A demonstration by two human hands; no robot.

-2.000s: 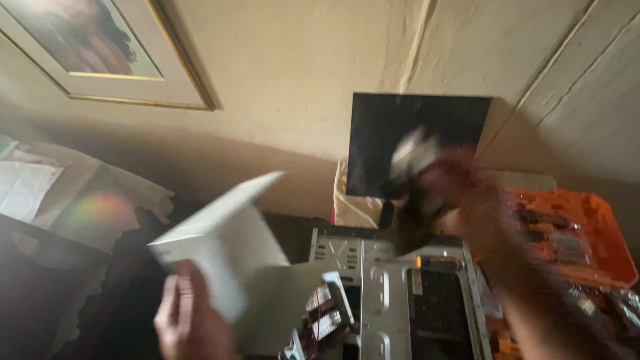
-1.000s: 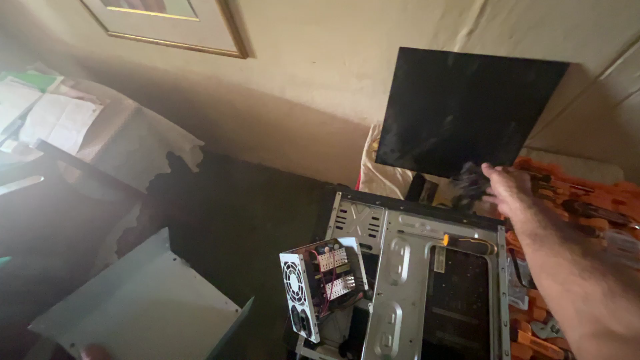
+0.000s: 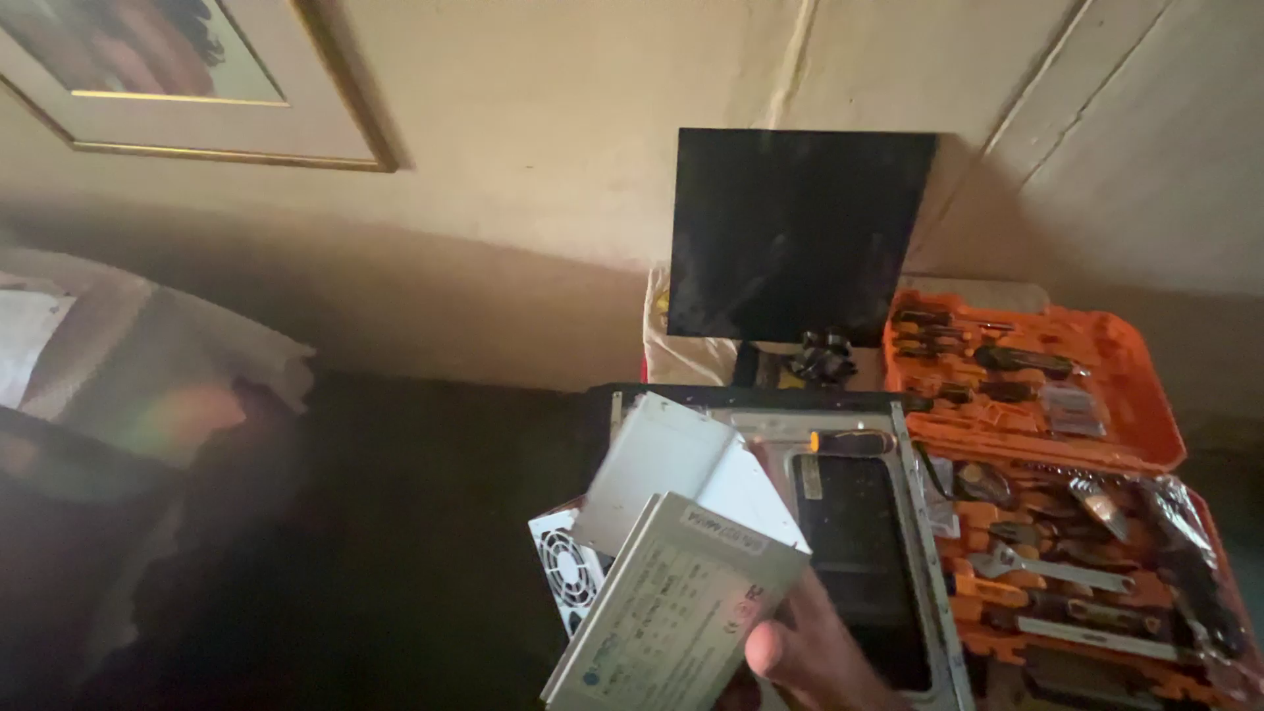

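Note:
My right hand (image 3: 815, 642) comes in from the bottom right and grips a folded sheet-metal power supply cover (image 3: 662, 474), with the thumb at the face that bears a printed label. Partly hidden behind the cover is an opened power supply, its white fan grille (image 3: 568, 568) showing at the left. Both are over an open metal computer case (image 3: 913, 533). A screwdriver with an orange and black handle (image 3: 851, 441) lies on the case frame. A dark bundle, perhaps cables, (image 3: 825, 357) rests below the monitor. My left hand cannot be made out.
A black monitor (image 3: 800, 232) stands against the wall behind the case. At the right lies an open orange tool case (image 3: 1136, 395) with screwdrivers, pliers and an adjustable wrench (image 3: 1052, 570). A covered surface (image 3: 168, 365) with papers is at the left; a framed picture (image 3: 237, 156) hangs above.
My right hand has let go of the dark bundle near the monitor's base and now holds the cover. Two seconds ago my left hand held the cover at the left; it has moved right, over the case.

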